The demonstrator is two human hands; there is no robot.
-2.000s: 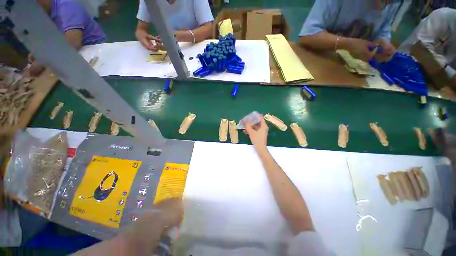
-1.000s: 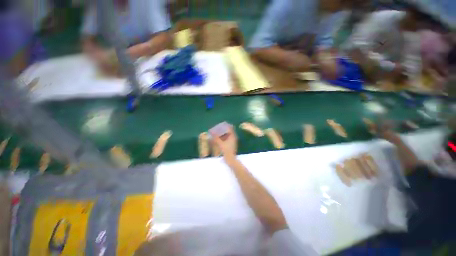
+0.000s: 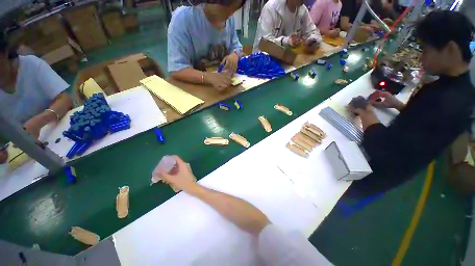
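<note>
My right hand reaches in from the bottom right and is closed around a translucent whitish-pink squeeze bottle over the near side of the green conveyor belt. A tan part lies mostly hidden beneath this hand. Another tan part lies to its left, and one is at the lower left. Several more, such as this tan part, lie further along the belt to the right. Whether the nozzle touches a part cannot be told. My left hand is out of the picture.
Tan parts lie grouped on the white bench cover, near an open white box and grey strips. A person in black works at right. Opposite are blue cylinders, yellow sheets and several people. A grey post stands at left.
The view has swung right, bringing the box, strips and person in black into clear view. My left arm and the headset packaging have left the picture. My right hand still holds the bottle.
</note>
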